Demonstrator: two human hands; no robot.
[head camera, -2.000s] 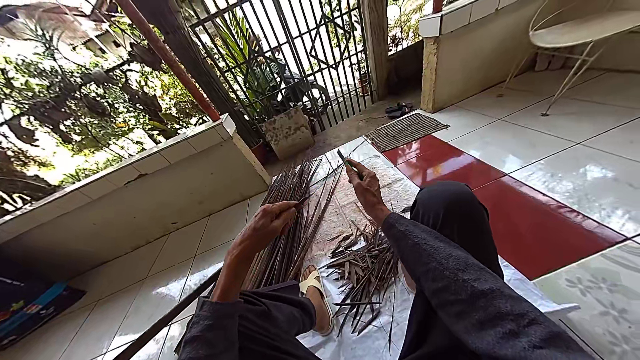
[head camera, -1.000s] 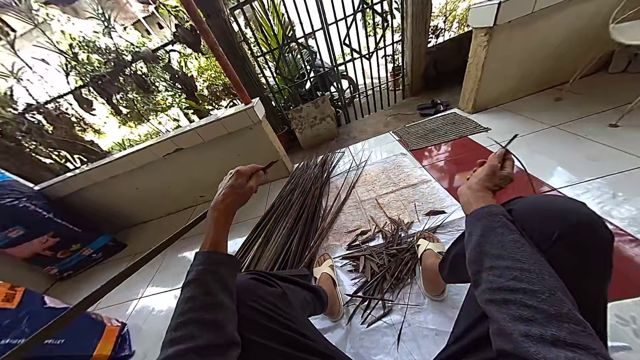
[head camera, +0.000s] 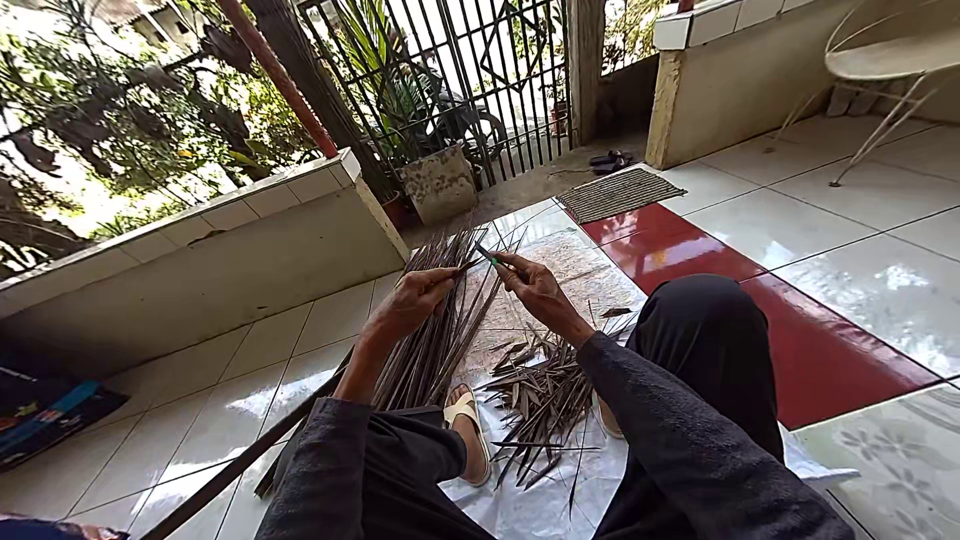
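Note:
My left hand (head camera: 411, 304) grips the end of a long brown dried leaf strip (head camera: 240, 463), which runs back under my forearm to the lower left. My right hand (head camera: 538, 291) holds a small knife (head camera: 484, 253), its blade close to the tip of the strip at my left fingers. Below and behind my left hand lies a bundle of long dried leaf strips (head camera: 420, 364). A heap of short cut leaf pieces (head camera: 541, 386) rests on the white sheet (head camera: 600, 457) between my feet.
A low wall (head camera: 202, 262) stands at the left, a metal gate (head camera: 517, 90) ahead. A woven doormat (head camera: 621, 193) lies beyond the sheet, near sandals (head camera: 611, 161). A metal chair (head camera: 877, 64) is at the upper right, a dark printed bag (head camera: 52, 412) at the left.
My hands, wide apart one second ago, have come together, with the knife now by the strip's tip. The view has shifted.

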